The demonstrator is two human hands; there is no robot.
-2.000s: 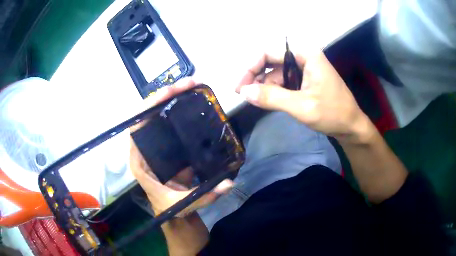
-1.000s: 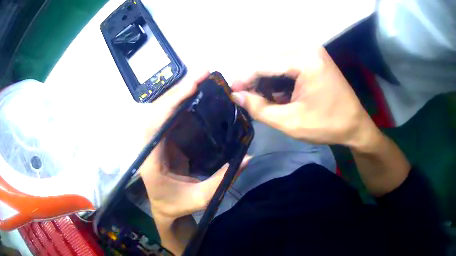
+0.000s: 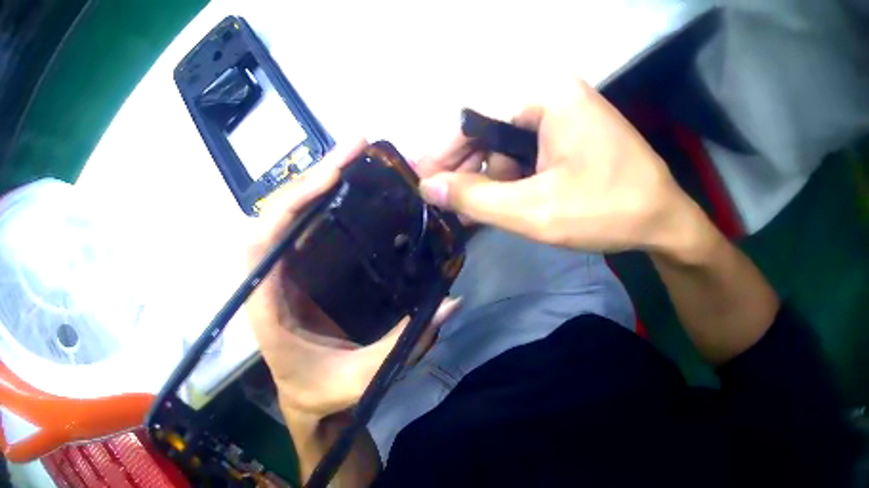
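Observation:
A black phone middle frame [image 3: 343, 419] is tilted above my lap, with a dark shiny film [image 3: 354, 253] across its upper right end. My left hand [image 3: 310, 357] grips it from beneath, fingers on its upper rim and thumb on its lower rim. My right hand [image 3: 572, 181] holds dark tweezers [image 3: 500, 135], whose blunt end sticks out at the upper left. My right thumb and finger are at the frame's upper right edge. The tweezers' tip is hidden. A second phone frame [image 3: 195, 110] lies on the table, with a dark flap in its window.
The white table [image 3: 400, 57] curves across the top. A fan with a pale round grille [image 3: 57, 286] and orange trim [image 3: 71, 419] is at the left, above a red crate [image 3: 114, 462]. A neighbouring person's pale clothing [image 3: 791, 86] is at the upper right. The floor is green.
The frame has turned steeper since two seconds ago, its lower left end swinging down and right. My right hand has moved left onto its upper right edge. The tweezers' visible part has changed direction.

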